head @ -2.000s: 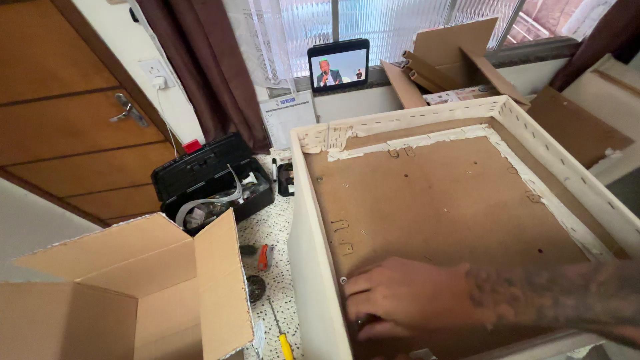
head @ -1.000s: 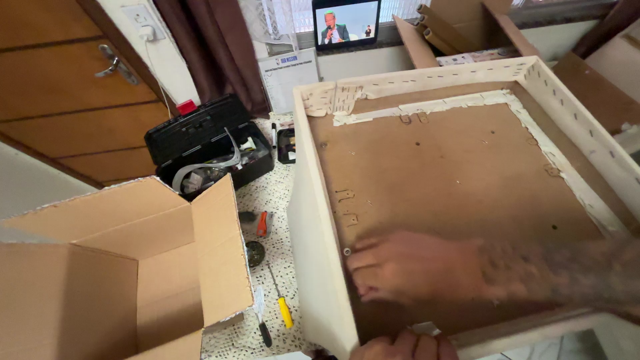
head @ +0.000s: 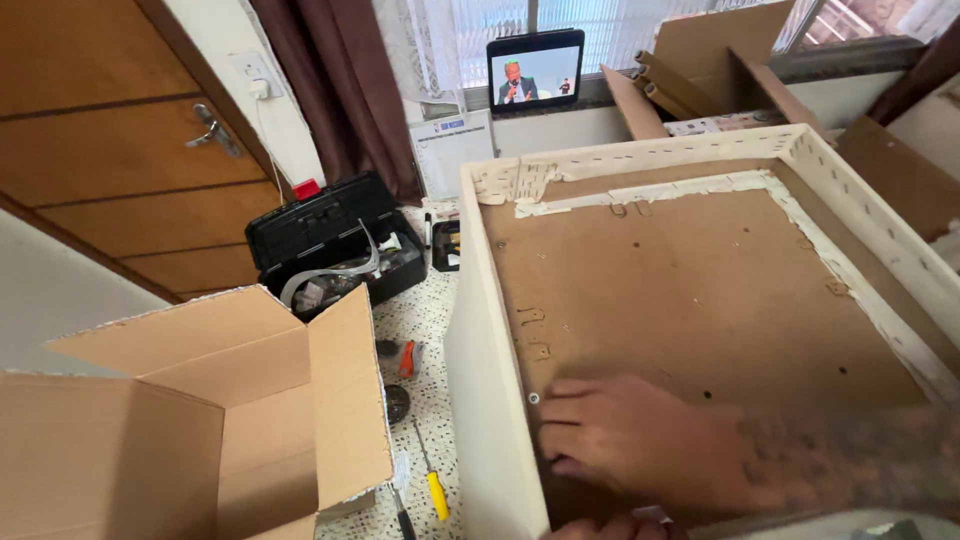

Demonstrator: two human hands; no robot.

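Observation:
A shallow tray-like frame [head: 499, 360] covered in stapled cream fabric lies with its brown fiberboard panel [head: 675, 270] facing up. My right hand [head: 615, 435] rests on that panel beside the frame's left inner wall, fingers curled down; whether it holds anything is hidden. Just above its fingertips is a small round metal fitting [head: 533, 398]. Only the knuckles of my left hand [head: 615, 529] show at the bottom edge, near the frame's near side, with a small pale scrap beside them. Bent wire clips [head: 532, 316] and loose staples lie on the panel.
To the left stands an open cardboard box [head: 262, 420]. Behind it are an open black toolbox [head: 337, 247], an orange tool [head: 407, 358] and a yellow-handled screwdriver [head: 436, 495] on the speckled surface. A tablet [head: 535, 71] and another open box [head: 712, 67] stand at the back.
My left hand, not seen in the oldest frame, came into view at the bottom edge and now shows lower there. My right hand stays on the panel by the left wall.

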